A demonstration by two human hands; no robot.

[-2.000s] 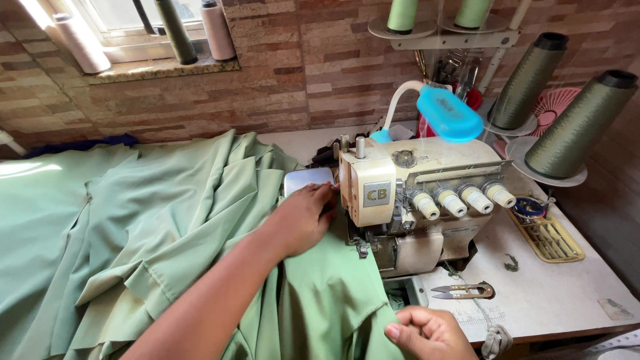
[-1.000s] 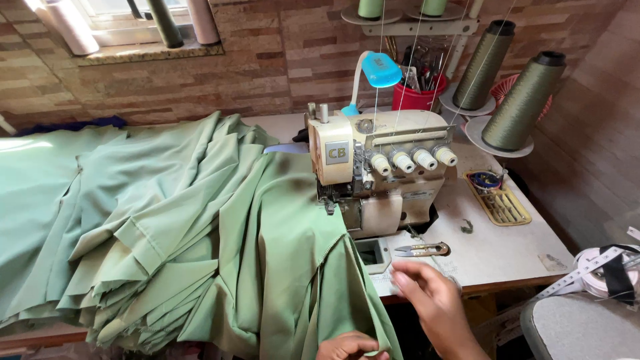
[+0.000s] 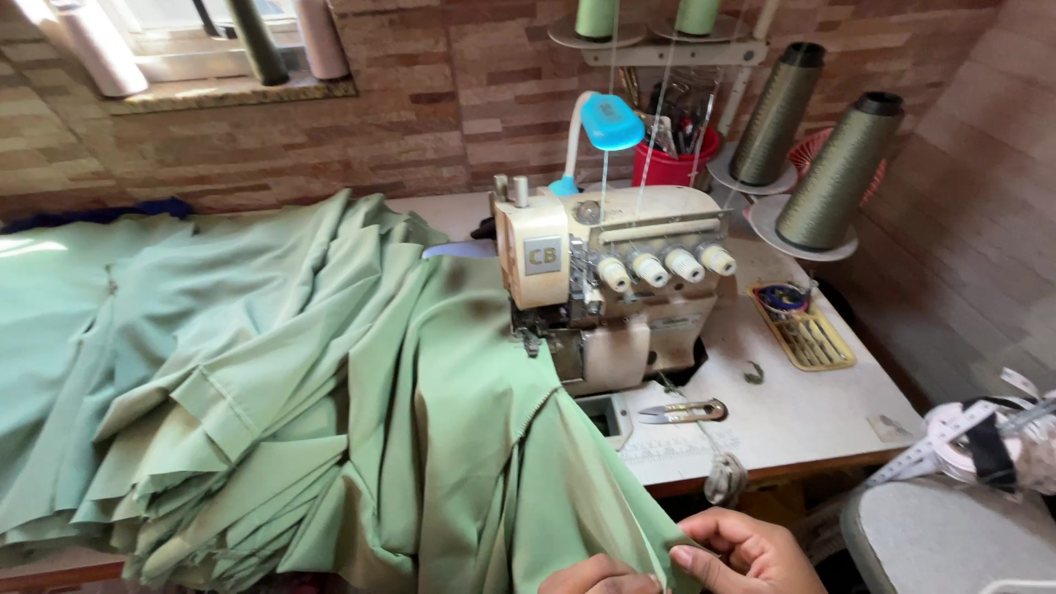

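Note:
A large heap of light green fabric (image 3: 388, 346) spreads over the left and middle of the table. Its right part runs under the presser foot (image 3: 530, 340) of a cream overlock sewing machine (image 3: 652, 330). An overlocked seam shows on the cloth below the foot. At the bottom edge my left hand (image 3: 601, 576) holds the fabric, its lower part cut off by the frame. Right beside it, my right hand (image 3: 747, 554) pinches the fabric's edge between thumb and fingers. Thread snips (image 3: 683, 412) lie on the table right of the cloth.
Olive thread cones (image 3: 840, 177) stand on a rack behind the machine, near a red container (image 3: 675, 165) of tools and a blue lamp (image 3: 612, 121). A yellow tray (image 3: 804, 330) holds small parts. At right, a grey padded seat (image 3: 949, 536) carries a measuring tape (image 3: 940, 441).
My left hand has moved from beside the machine head to the fabric's near edge. My right hand, apart from the cloth one second ago, now pinches its edge. The view has shifted.

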